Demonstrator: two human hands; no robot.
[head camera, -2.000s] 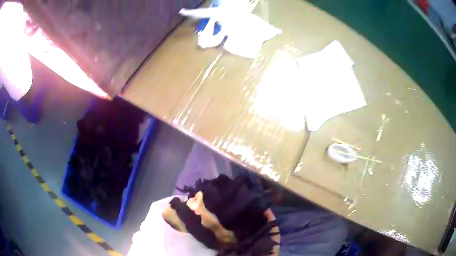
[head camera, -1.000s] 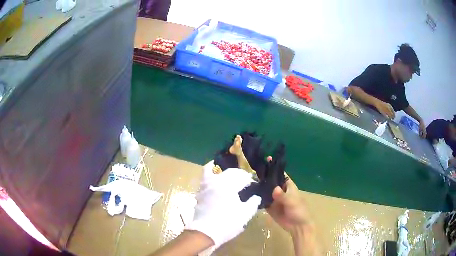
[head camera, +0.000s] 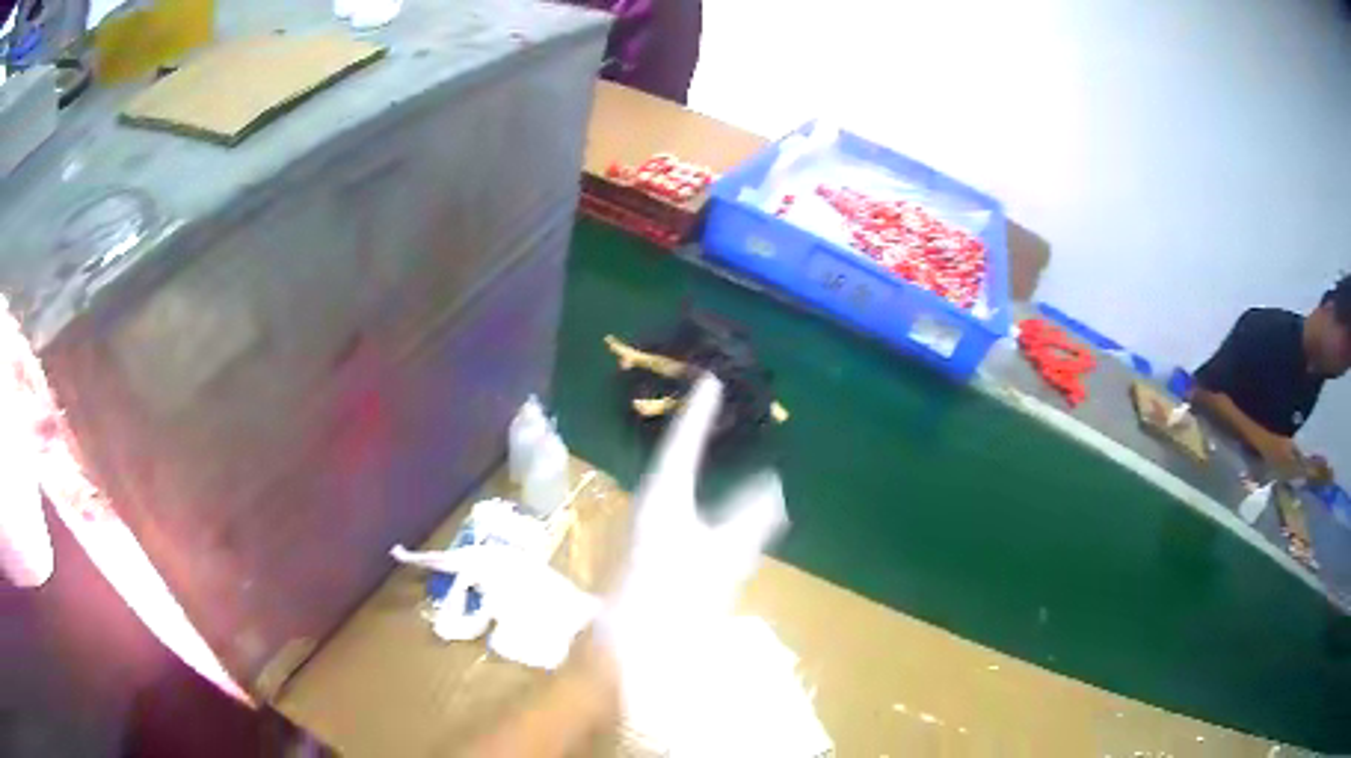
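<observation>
The black spiky part (head camera: 719, 351) with tan pieces sticking out lies over the green conveyor belt (head camera: 889, 511), beyond the bench. My left hand (head camera: 689, 541), in a white glove and blurred, reaches toward it from below. Its fingertips overlap the part's lower edge, with thumb and fingers spread apart. I cannot tell if they touch the part. My right hand is not in view.
The large grey box (head camera: 371, 326) stands at left with a glowing opening. White bottles (head camera: 541, 459), spare gloves (head camera: 519, 592) and a white sheet (head camera: 741, 696) are on the bench (head camera: 963, 681). A blue crate (head camera: 845, 282) of red-white pieces stands beyond the belt. A person (head camera: 1259, 385) sits far right.
The black part has gone from both my hands to over the belt. My gloved hand is now spread below it, and my bare right hand has left the picture. The view has turned left.
</observation>
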